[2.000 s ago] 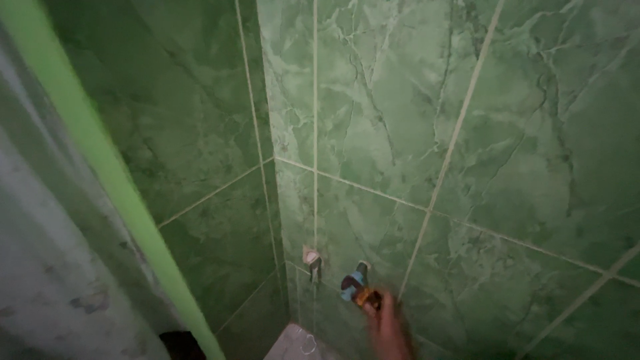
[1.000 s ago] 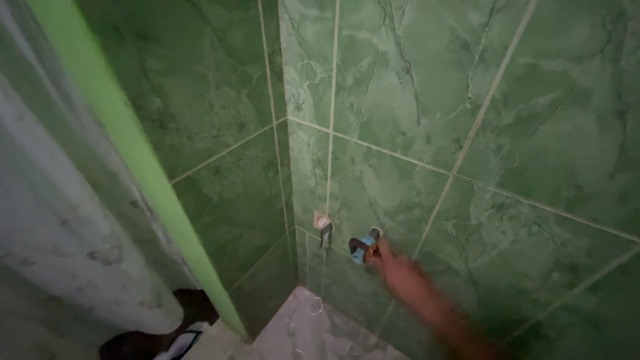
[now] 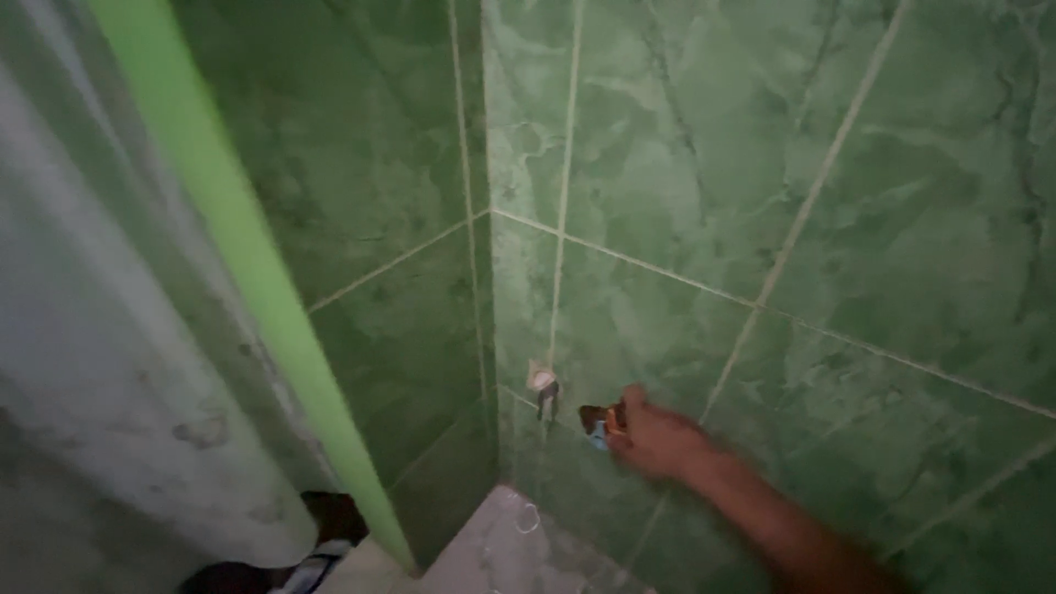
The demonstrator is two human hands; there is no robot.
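My right hand (image 3: 656,437) reaches in from the lower right, its fingers closed around a small tap-like fitting (image 3: 605,422) with orange and blue parts, close to the green tiled wall (image 3: 660,165). Blur and my fingers hide how the fitting meets the wall. Left of it, a small pale fixture (image 3: 542,379) with a dark piece hanging from it is on the same wall, near the corner. My left hand is out of view.
A bright green edge strip (image 3: 247,247) and a pale curtain-like sheet (image 3: 107,330) stand at the left. Below the corner is a pale surface (image 3: 495,553) with a thin ring (image 3: 527,518). Dark objects (image 3: 330,516) lie at lower left.
More of my right forearm shows than two seconds ago. My right hand has shifted over the fitting and covers more of it.
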